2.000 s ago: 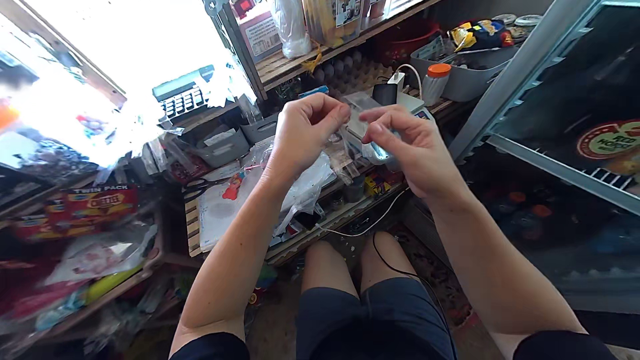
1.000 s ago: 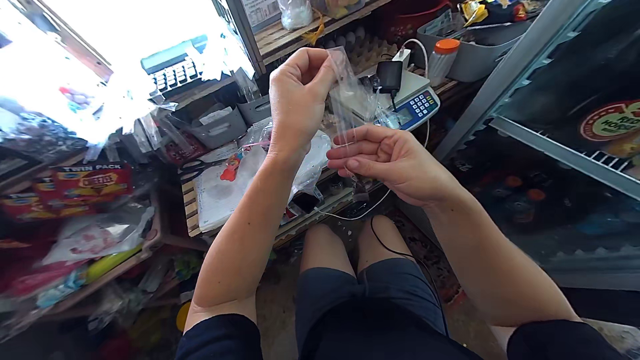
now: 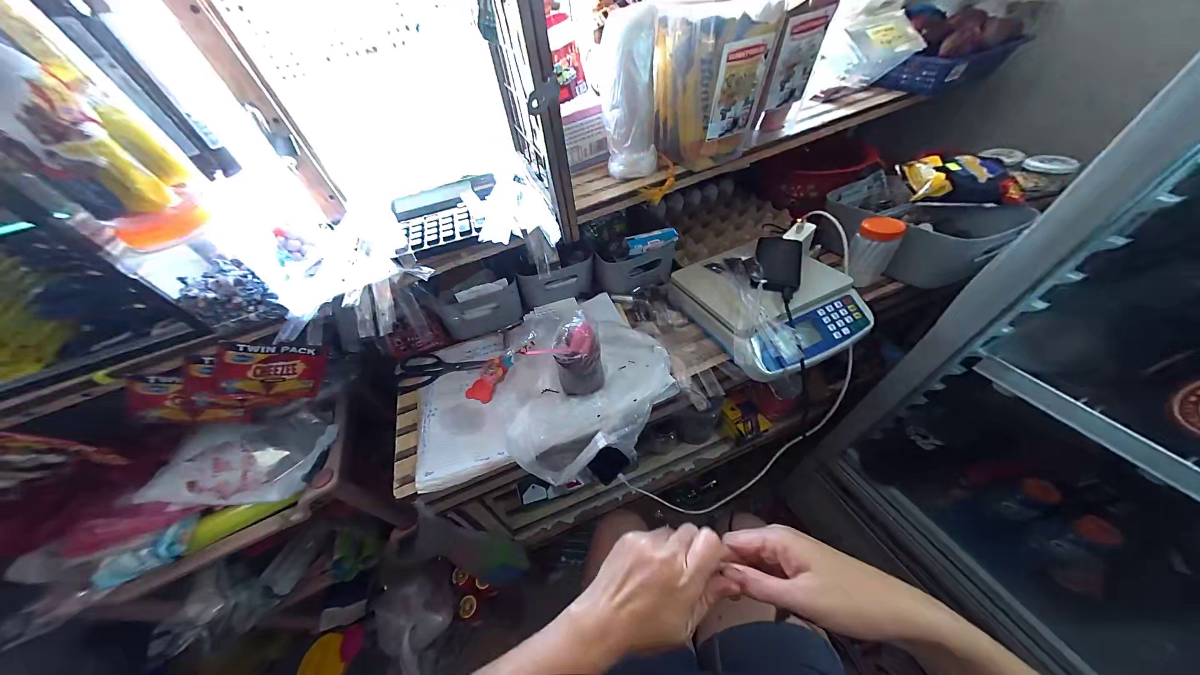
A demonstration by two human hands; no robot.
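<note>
My left hand (image 3: 656,581) and my right hand (image 3: 797,577) meet low in the view, over my lap, with fingertips together. Whatever lies between the fingers is hidden. In front of them, on a slatted wooden table, a clear plastic bag (image 3: 562,427) lies over papers (image 3: 455,436). A dark packed pouch with a pink top (image 3: 578,361) stands on the bag. Beside it are a red and orange toy-like item (image 3: 486,380) and black-handled scissors (image 3: 436,367). A digital scale (image 3: 816,323) carries a black power adapter (image 3: 780,265) and clear plastic bags (image 3: 755,309).
Grey plastic bins (image 3: 483,309) line the table's back, beside egg trays (image 3: 717,220). A jar with an orange lid (image 3: 877,251) stands right of the scale. A white cable (image 3: 750,483) hangs at the front edge. A glass-door fridge (image 3: 1059,403) stands at right, a loaded rack (image 3: 253,525) at left.
Both hands have come down from over the table to my lap and closed together. The clear plastic strip stretched between them earlier no longer shows. The view has shifted upward.
</note>
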